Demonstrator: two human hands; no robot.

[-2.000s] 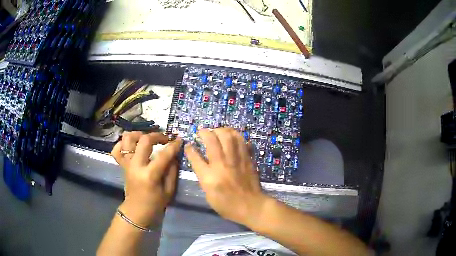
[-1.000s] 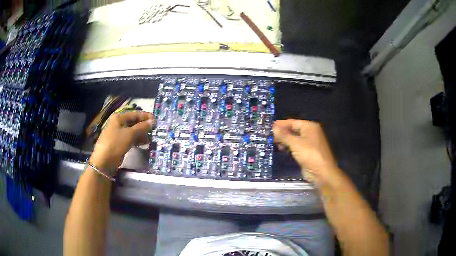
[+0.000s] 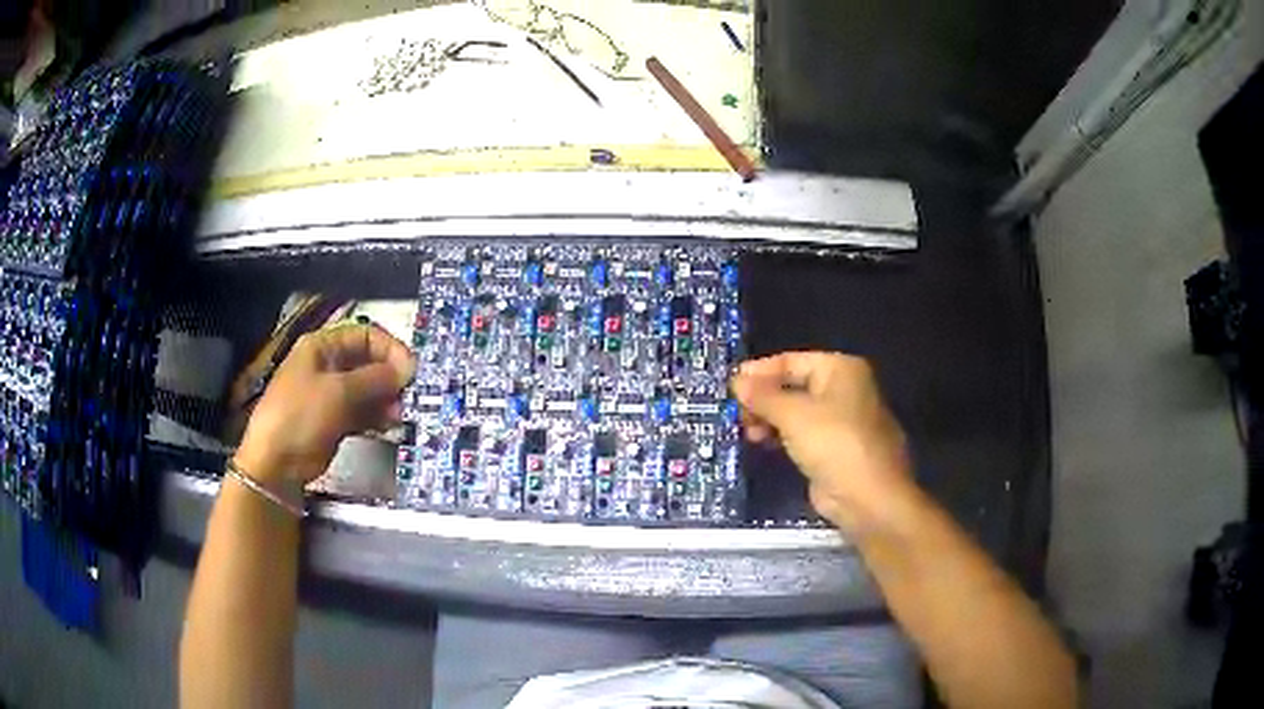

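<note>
A circuit board panel with rows of blue, red and green components lies across the two conveyor rails in front of me. My left hand pinches the panel's left edge between thumb and fingertips. My right hand pinches the right edge at about the same height. Both hands are bare, and a thin bracelet is on my left wrist. The undersides of the panel and the fingertips beneath its edges are hidden.
Thick stacks of populated panels stand at the left. Beyond the far rail is a white board with a brown stick, thin wire-like items and a pale heap. Tools show in the opening behind my left hand. The near rail crosses below the panel.
Since two seconds ago, my hands have moved from the panel's lower left area to its opposite side edges. Over the last second they keep that hold, while the view shifts slightly.
</note>
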